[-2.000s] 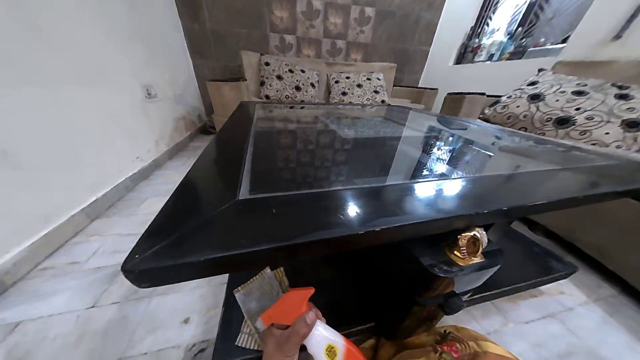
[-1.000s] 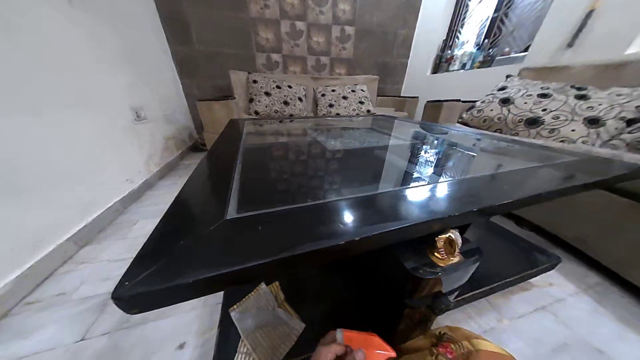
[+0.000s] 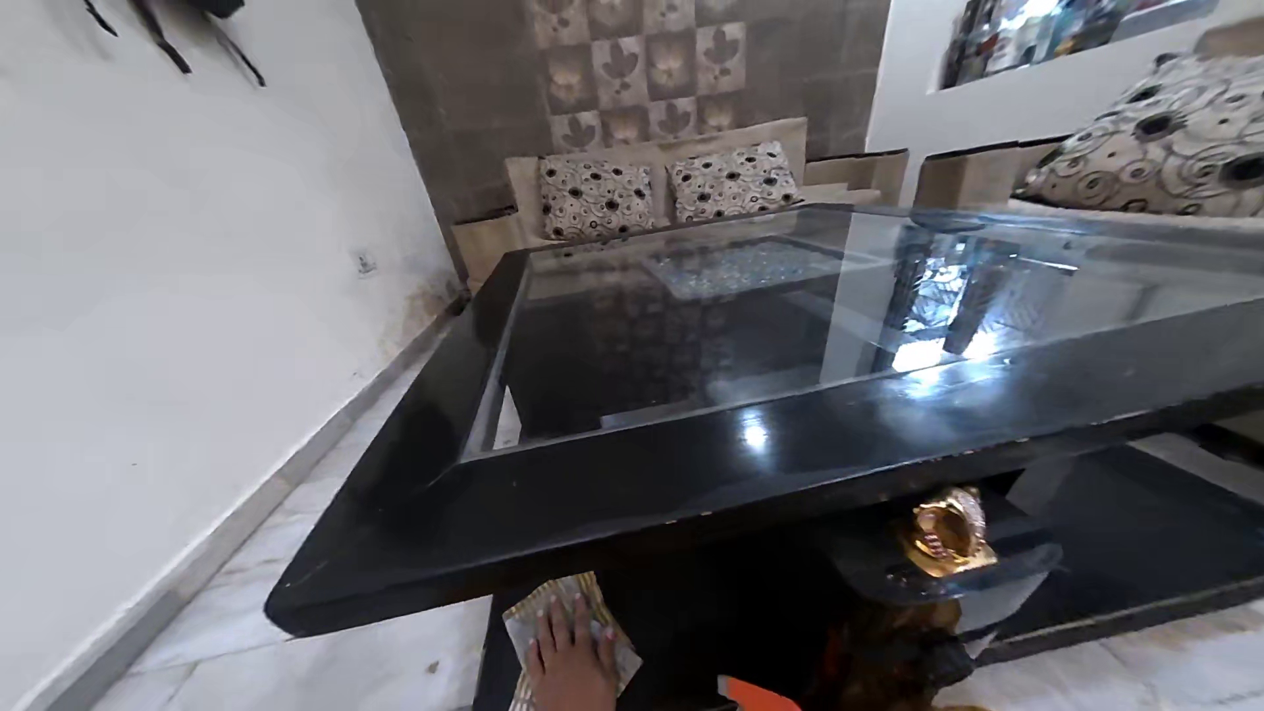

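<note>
My left hand (image 3: pixel 571 664) lies palm down with spread fingers on a striped, grey-centred cloth (image 3: pixel 624 660), at the bottom of the head view. The cloth is on the dark lower shelf of a black table (image 3: pixel 592 494) with a glass top (image 3: pixel 671 346). To the right of this hand, the orange top of a spray bottle (image 3: pixel 758 696) shows at the bottom edge; the rest of the bottle is out of view. My right hand cannot be seen. A shiny gold ornament (image 3: pixel 948 533) stands under the table's front edge.
The tabletop's near left corner (image 3: pixel 296 602) juts out above the cloth's level. A white wall (image 3: pixel 197 296) runs along the left, over marble floor (image 3: pixel 336 652). Patterned cushions (image 3: pixel 731 183) rest on a sofa behind the table, and another cushion (image 3: pixel 1165 143) is at the right.
One second ago a hand was at the orange spray top and the cloth had no hand on it. Now my left hand is spread on the cloth.
</note>
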